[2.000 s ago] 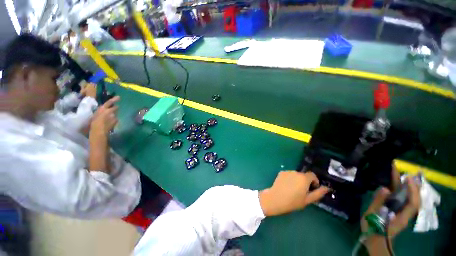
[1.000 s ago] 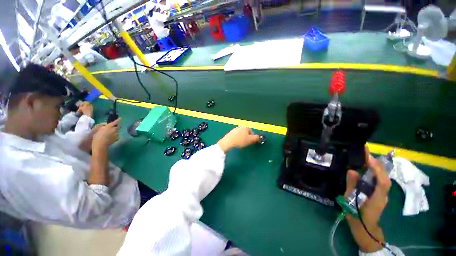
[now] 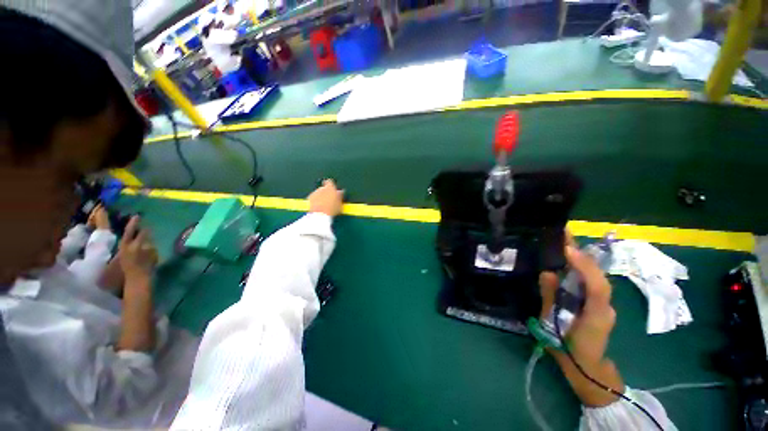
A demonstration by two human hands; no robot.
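Observation:
My left hand (image 3: 327, 199) reaches over the yellow strip at centre left, small in the picture. A dark bit shows at its fingertips, too small to tell what. My right hand (image 3: 588, 324) holds the dispensing syringe (image 3: 570, 296), with a green fitting (image 3: 544, 334), clear hose and black cable at its rear. The black fixture (image 3: 484, 290) stands left of my right hand, with a white patch at its centre. Its toggle clamp (image 3: 498, 189) has an upright red handle (image 3: 507, 133). A few black units (image 3: 325, 289) show past my left sleeve, which hides most of the pile.
A green box (image 3: 221, 227) stands left of my left sleeve. A person in a white smock sits close at left. A white cloth (image 3: 653, 278) lies right of my right hand. A black box with a red light (image 3: 741, 337) is at the right edge. One unit (image 3: 691, 196) lies behind the yellow strip.
My left hand has moved from the fixture past the bench's middle to beyond the yellow strip. My right hand still holds the syringe. The view has shifted, and the person at left appears closer.

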